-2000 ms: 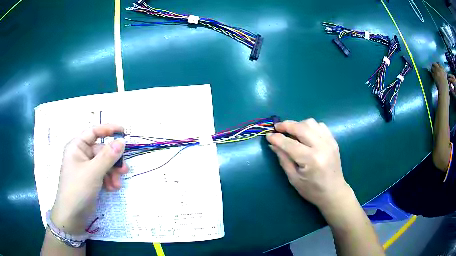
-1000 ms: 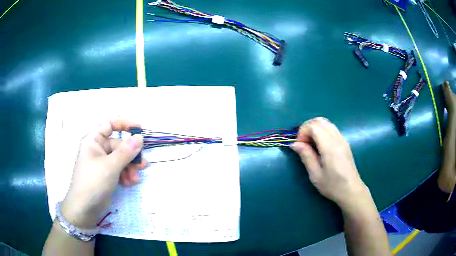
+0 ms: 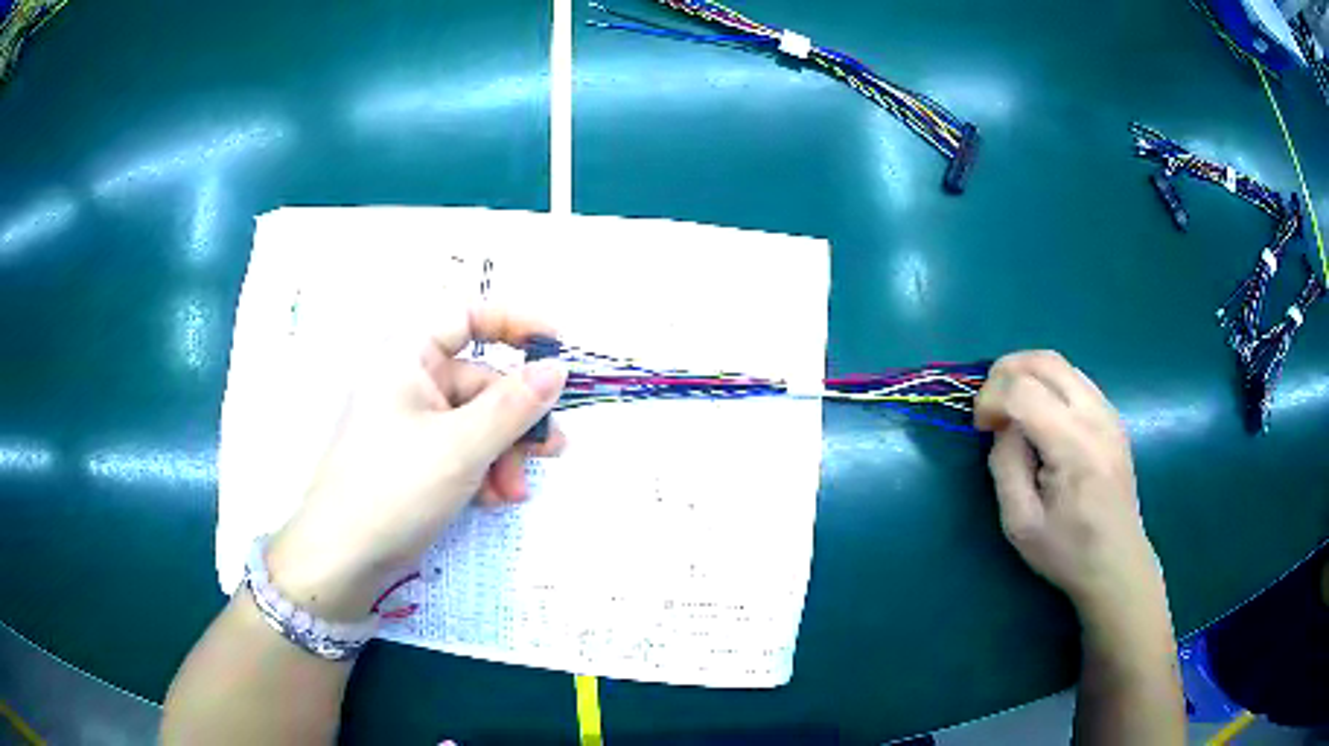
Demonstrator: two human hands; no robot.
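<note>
My left hand [image 3: 467,415] holds a black connector housing [image 3: 541,427] at the left end of a multicoloured wire harness [image 3: 671,386]. My right hand [image 3: 1061,459] grips the harness's right end; its fingers hide what is at that end. The harness is stretched level between my hands, with a white band [image 3: 805,389] midway. Its left half is over the white wiring drawing [image 3: 700,568], its right half over the green bench. The drawing has fine print and a red mark near my left wrist.
Another harness [image 3: 875,88] with a black connector lies at the top on the green bench [image 3: 102,350]. Several harnesses [image 3: 1265,277] lie at the right, with a small black part [image 3: 1170,201] beside them. White tape [image 3: 561,117] runs behind the drawing. A blue object [image 3: 1265,32] is at the top right corner.
The view has shifted, so drawing, hands and harnesses all appear farther right. The loose wire that curved below the harness no longer shows apart. Both hands keep their hold. The other person's arm has left view.
</note>
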